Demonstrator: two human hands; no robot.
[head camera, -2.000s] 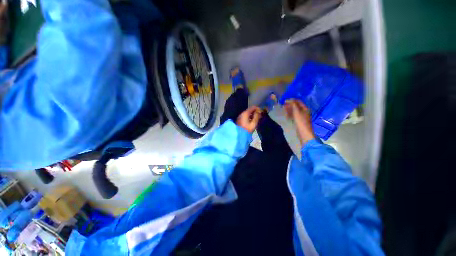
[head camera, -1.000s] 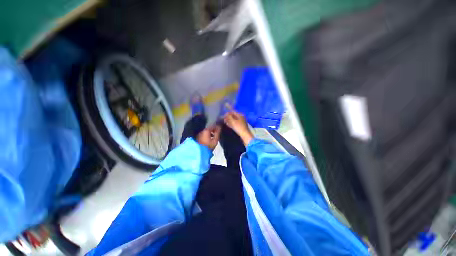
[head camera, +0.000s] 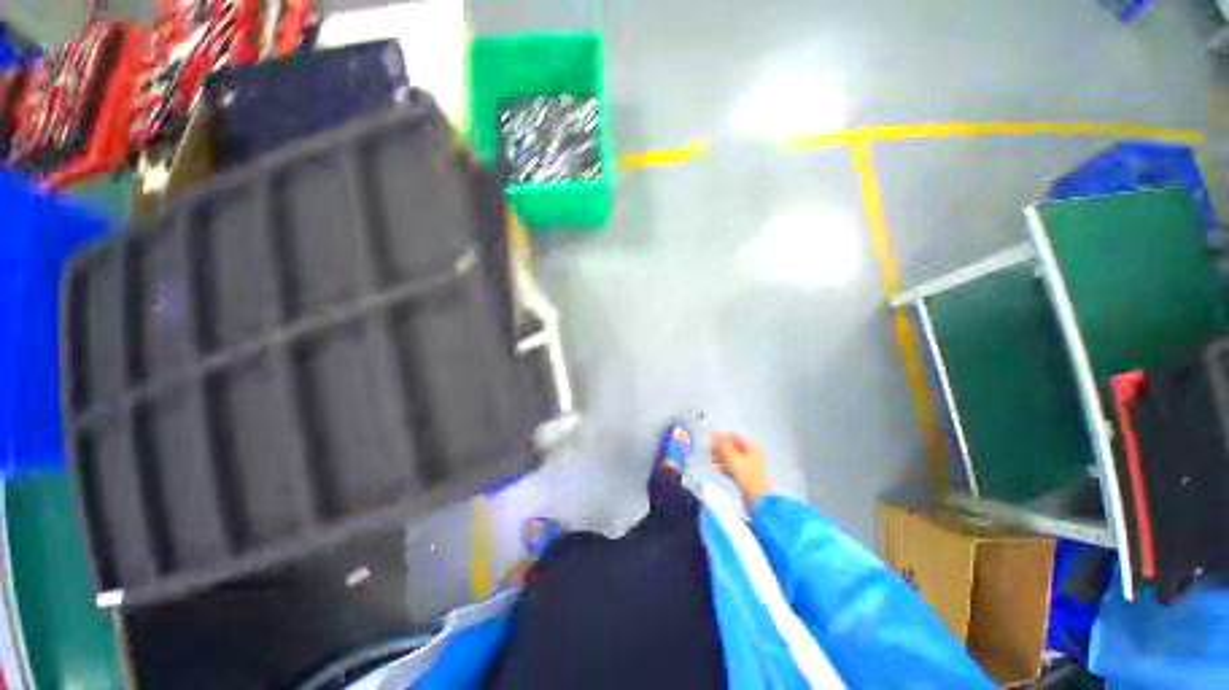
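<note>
My right hand hangs in front of my body at lower centre, small and blurred, with the fingers loosely bent; no object shows in it. Only a small bit of my left hand shows beside my dark clothing, mostly hidden by the sleeve and body. A large-pocket black tray lies tilted at the left, its visible pockets empty. Neither hand touches it.
A green crate with many small silvery parts stands at top centre. Red trays lie at upper left. Green-topped benches with pale rails and a cardboard box are at right. Grey floor has yellow lines.
The view has swung away from the wheelchair wheel and blue crate to an aisle. My hands, earlier close together in front of me, are now apart and lower.
</note>
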